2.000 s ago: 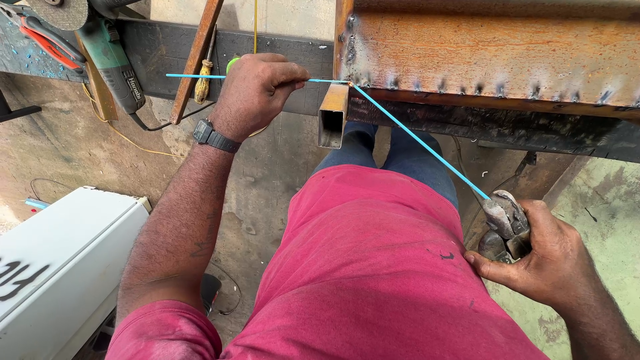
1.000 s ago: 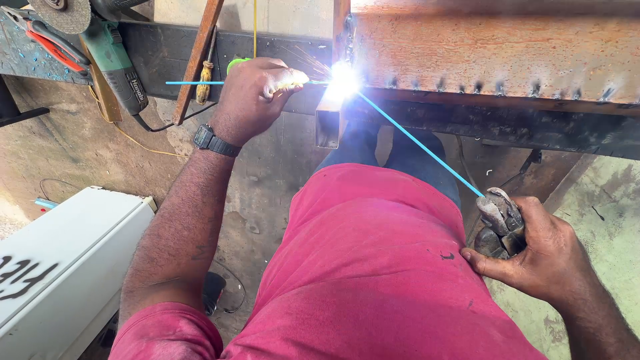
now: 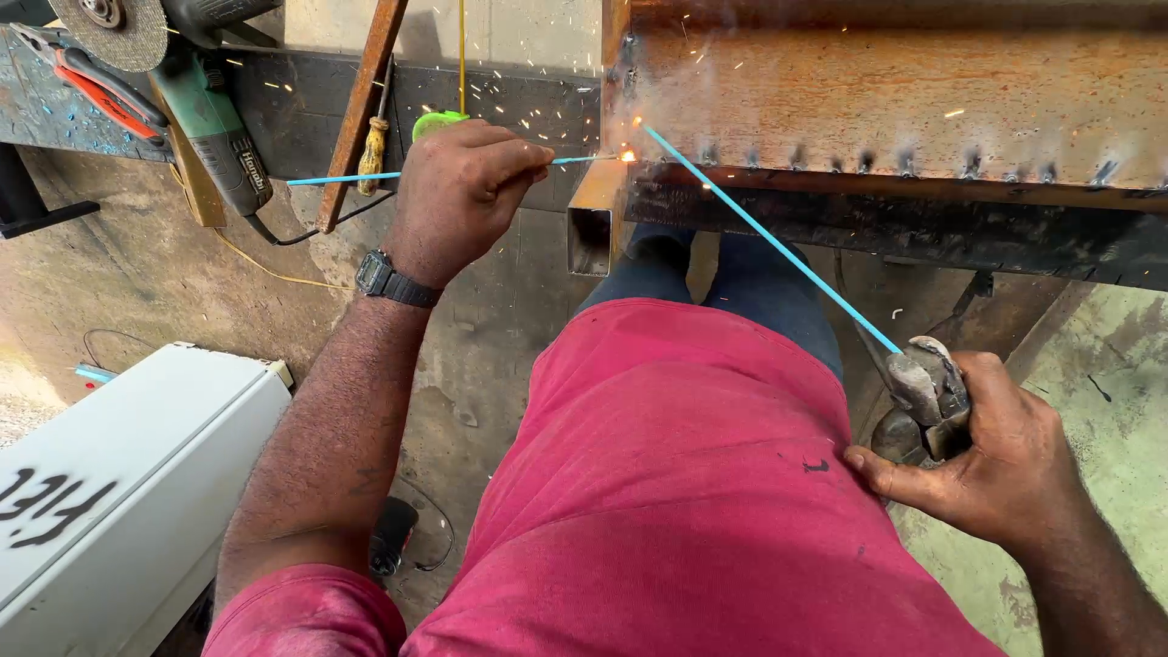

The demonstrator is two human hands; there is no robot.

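My left hand (image 3: 470,196) pinches a blue-coated welding rod (image 3: 342,179), whose right end reaches a small glowing spot (image 3: 627,155) on the rusty steel edge. In my right hand (image 3: 990,452) is a worn welding electrode holder (image 3: 922,392), clamped on a second blue electrode (image 3: 776,242). That electrode's tip glows orange, slightly above and right of the glowing spot, apart from it. A square steel tube (image 3: 591,239) with an open end lies just below the spot. To the right, a rusty steel plate (image 3: 821,100) has several short weld marks along its lower edge.
At the upper left lie a green angle grinder (image 3: 205,119), red-handled pliers (image 3: 105,91), a rusty steel bar (image 3: 360,114), a yellow-handled screwdriver (image 3: 372,155) and a green tape measure (image 3: 438,121). A white metal cabinet (image 3: 137,456) stands lower left. Sparks scatter around the joint.
The bright arc seen one second ago is gone, leaving a small orange glow, sparks and thin smoke. The electrode's tip is now off the joint. Both hands keep their holds.
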